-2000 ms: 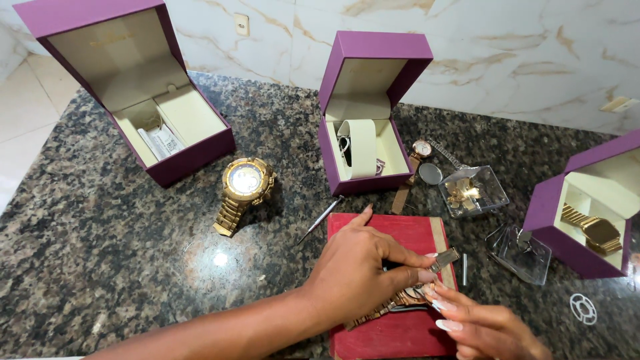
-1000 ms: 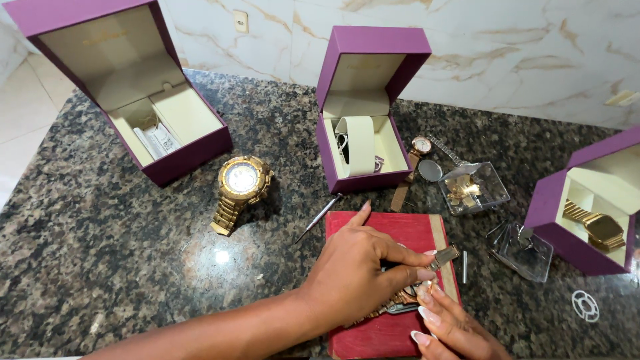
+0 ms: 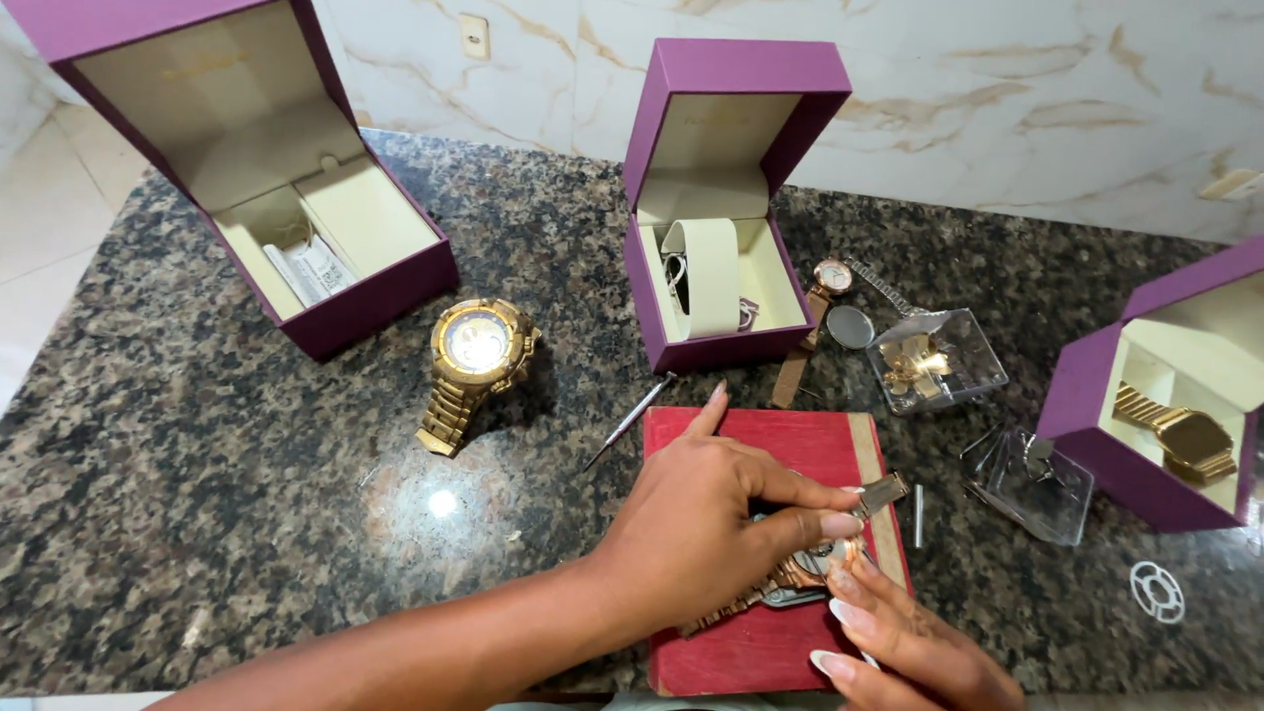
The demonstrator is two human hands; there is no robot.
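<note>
A rose-gold metal watch (image 3: pixel 812 571) lies over a red hardcover book (image 3: pixel 750 657), partly hidden by both hands. My left hand (image 3: pixel 701 513) reaches across the book and pinches the watch's bracelet near its metal clasp (image 3: pixel 882 496) between thumb and forefinger. On the watch's near right side, the fingertips of my right hand (image 3: pixel 899 622) hold its case edge, with the other fingers spread. Left of the book lies a thin screwdriver (image 3: pixel 629 420); to its right is a small metal rod (image 3: pixel 918 515).
Three open purple boxes (image 3: pixel 385 279) stand around; the right one holds a gold digital watch (image 3: pixel 1193 444). A large gold watch (image 3: pixel 476 346), a small watch (image 3: pixel 831 276), a clear box of metal parts (image 3: pixel 948 370), another clear container (image 3: pixel 1062 509) and a white ring-shaped part (image 3: pixel 1156 592) lie on the granite counter.
My right hand's fingers have shifted slightly around the watch. My left hand keeps about the same place and grip.
</note>
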